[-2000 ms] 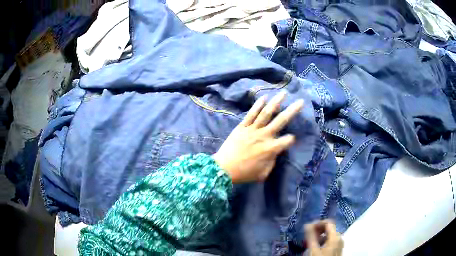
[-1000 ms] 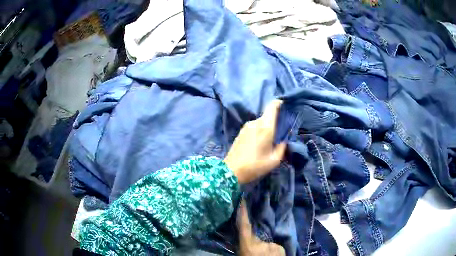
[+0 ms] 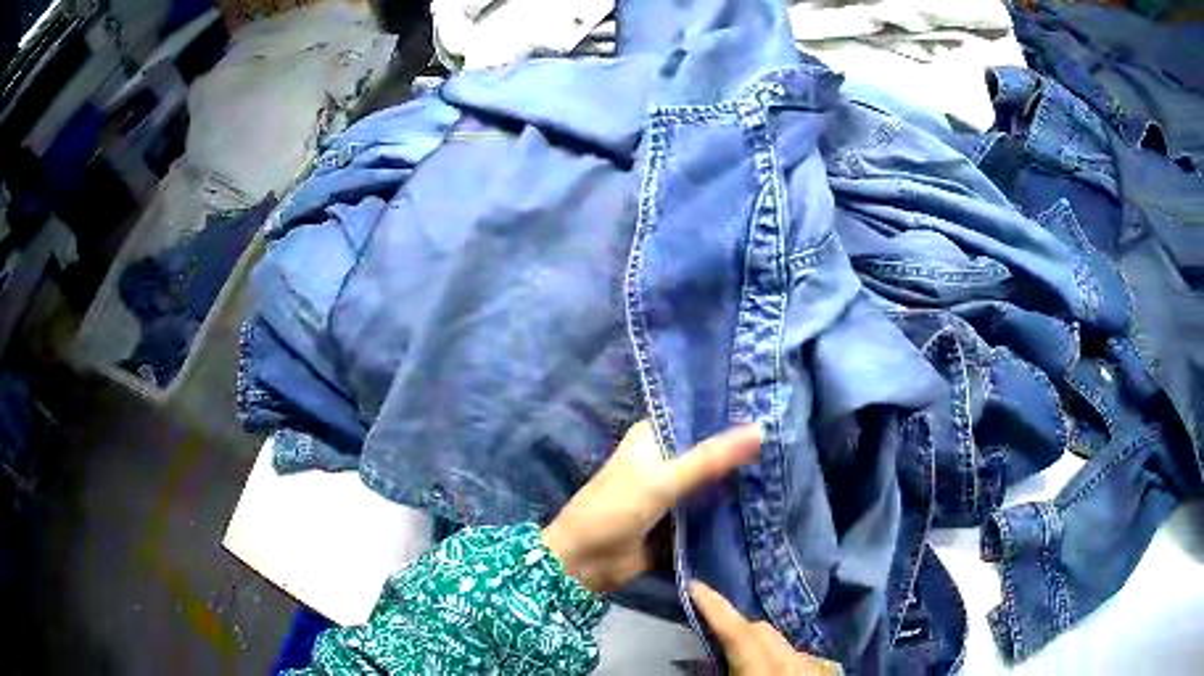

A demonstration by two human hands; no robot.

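A faded blue denim garment (image 3: 489,291) lies heaped in front of me. Its long double-stitched strip (image 3: 700,277) runs from the top of the garment down to my hands. My left hand (image 3: 640,502) grips the strip's left edge, thumb on top of the cloth and fingers under it. My right hand (image 3: 753,647) is at the bottom edge of the picture, cut off, with a finger on the strip's lower end. Its palm is hidden, so I cannot tell whether it holds a tool.
More denim garments (image 3: 1149,238) lie at the right. A pale garment pile (image 3: 911,46) is behind. The white table's corner (image 3: 324,528) shows at the lower left, with something blue (image 3: 301,643) below it. A pale tub (image 3: 165,383) of garments stands at the left.
The strip, earlier folded or turned away, now lies face up and lengthwise. My left hand has moved down onto its edge. My right hand has moved beside it. The view has shifted left.
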